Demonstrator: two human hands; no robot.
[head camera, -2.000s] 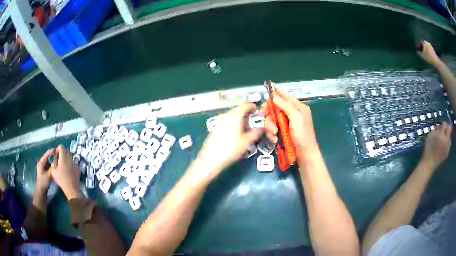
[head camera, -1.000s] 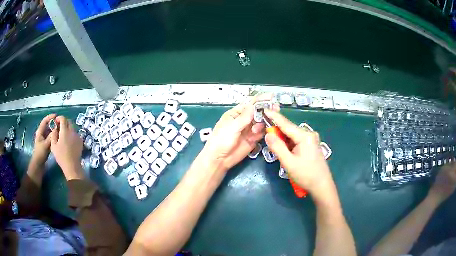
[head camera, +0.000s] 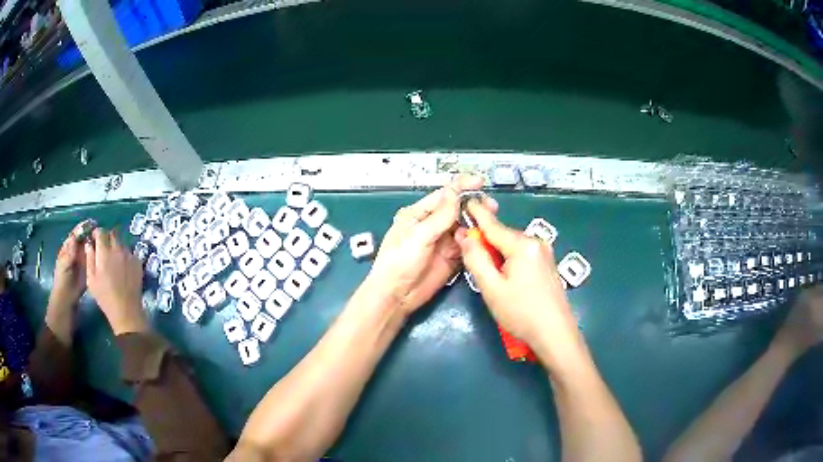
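Note:
My left hand holds a small plastic housing between its fingertips near the pale rail. My right hand grips the orange-handled tool, with its tip end at the housing; the fingers hide the exact contact. Several white-grey square housings with dark centres lie in a pile to the left. One single housing lies between the pile and my left forearm. Other housings lie beside and partly under my hands.
A clear blister tray lies at the right, near a neighbour's forearm. Another person's hands are at the left. Two housings sit on the metal rail. Small parts lie on the green belt. A grey post rises at left.
Since two seconds ago, my left hand has come to hold a housing, and the orange tool has turned from upright in my right hand to point at it. The camera view has shifted.

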